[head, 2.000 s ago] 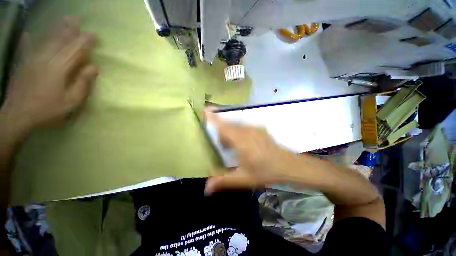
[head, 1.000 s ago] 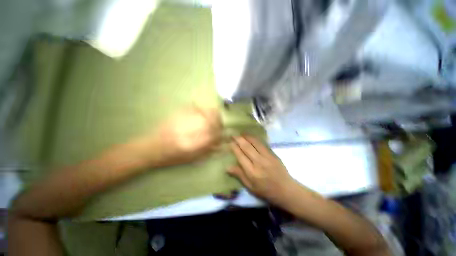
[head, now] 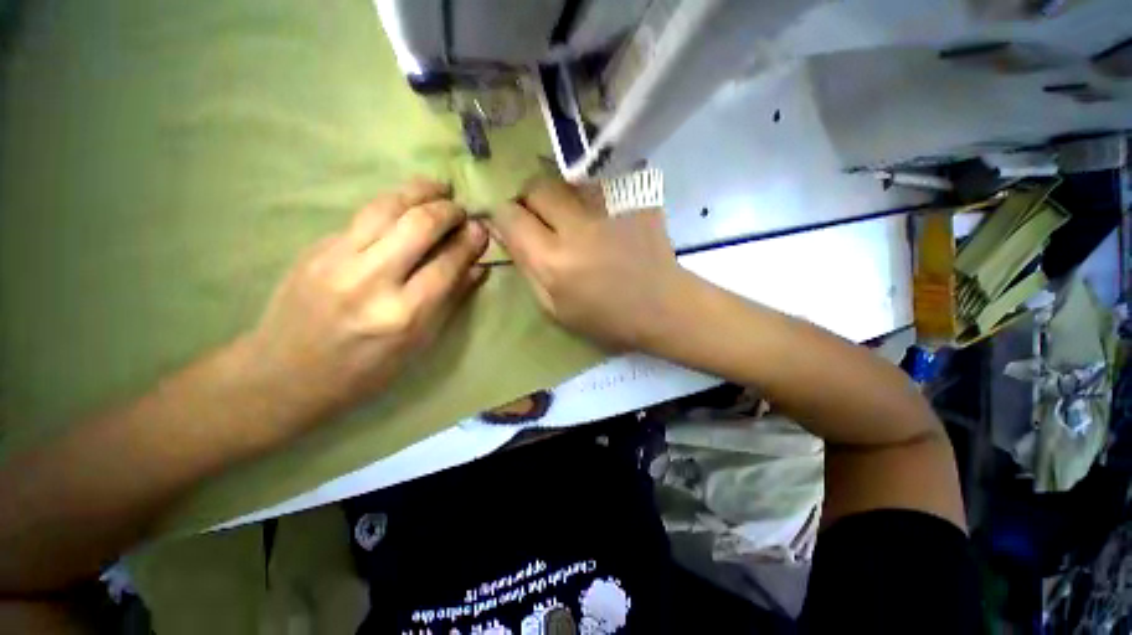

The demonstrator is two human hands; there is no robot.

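A large olive-green cloth panel (head: 161, 248) spreads over the left and middle of the table. My left hand (head: 372, 298) lies on it, fingertips pinching the cloth just below the presser foot area. My right hand (head: 590, 254) pinches the cloth right beside, fingertips almost touching the left ones. A short dark slit or folded edge shows between the fingertips. The white-grey sewing machine head (head: 497, 31) stands above, its presser foot (head: 474, 134) just beyond the fingers. The ribbed white knob (head: 634, 189) shows behind my right hand. The needle tip cannot be made out.
The white table's front edge (head: 670, 378) has a dark-edged worn hole (head: 519, 407). A yellow-orange box (head: 936, 279) of green strips (head: 1008, 254) stands at right. Green cloth (head: 205, 577) hangs at lower left; more cloth (head: 739, 484) lies below the table at right.
The blurred view has steadied and the machine head shows clearly. Two seconds ago my hands were apart, the left flat at far left; now both pinch the cloth together near the presser foot.
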